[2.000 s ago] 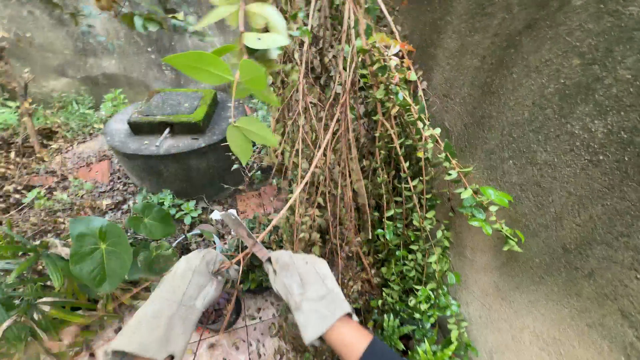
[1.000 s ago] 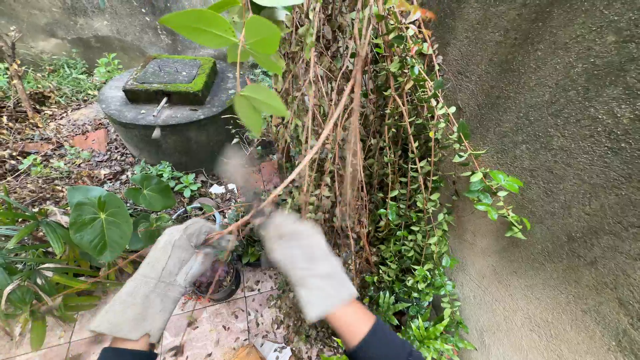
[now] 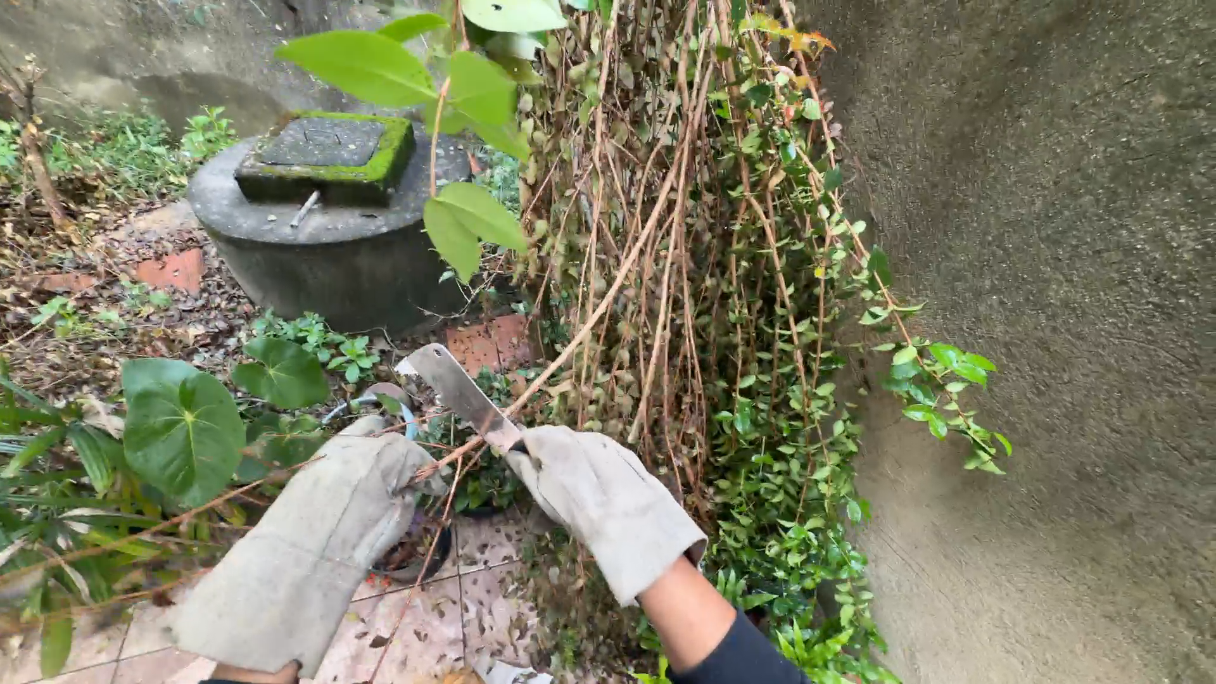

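Note:
Both hands wear pale work gloves. My left hand (image 3: 380, 475) is closed around the lower end of a brown woody vine stem (image 3: 594, 318), which slants up to the right into a hanging mass of vines (image 3: 655, 256). My right hand (image 3: 594, 494) grips the handle of a cleaver-like metal blade (image 3: 461, 389); the glove hides the handle. The blade points up and left and lies against or just over the stem, right of my left hand. Whether it has cut into the wood I cannot tell.
A rough wall (image 3: 1035, 285) rises on the right. Behind on the left stands a round concrete structure (image 3: 323, 266) with a mossy square lid (image 3: 323, 157). Leafy plants (image 3: 180, 427) grow at left. A dark pot (image 3: 418, 556) stands on leaf-strewn tiles (image 3: 427, 627). Green leaves (image 3: 465, 104) hang close in front.
The blade, blurred and more upright one second ago, now lies lower across the stem. Both hands keep their holds.

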